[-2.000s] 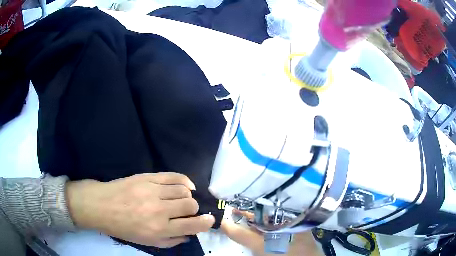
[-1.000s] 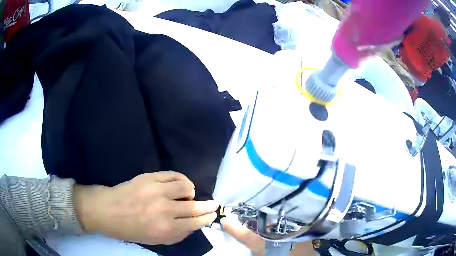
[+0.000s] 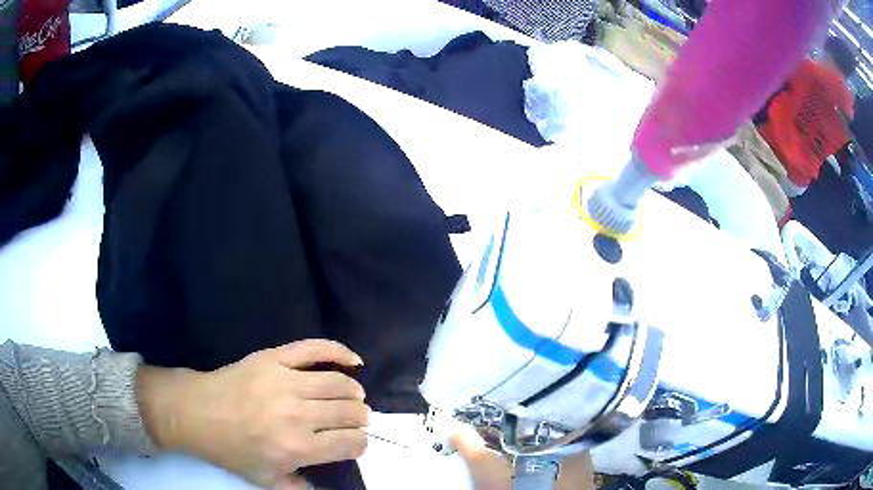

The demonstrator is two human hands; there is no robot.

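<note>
The black fabric garment (image 3: 211, 220) lies in folds left of the white sewing machine head (image 3: 565, 325). My left hand (image 3: 278, 416), bare below a grey knitted cuff, has its fingers bent on the fabric's near part, gripping it. A thin line like a thread runs from near its fingertips toward the needle area (image 3: 436, 431), where white bed shows beside the fabric. My right hand (image 3: 488, 464) is mostly hidden behind the machine head; only fingers and part of the hand show, and its grip cannot be seen. One small black tab (image 3: 458, 224) shows at the fabric's right edge.
Another black fabric piece (image 3: 450, 81) and crumpled clear plastic (image 3: 565, 86) lie behind the table. A pink cylinder (image 3: 727, 77) stands above the machine. A red bottle (image 3: 43, 38) is far left. Scissor handles (image 3: 670, 478) show partly at the bottom. A person in red (image 3: 809, 120) is at upper right.
My left hand has moved a little left, away from the needle area, with the fabric's near edge. A white gap has opened there. The whole view has shifted slightly.
</note>
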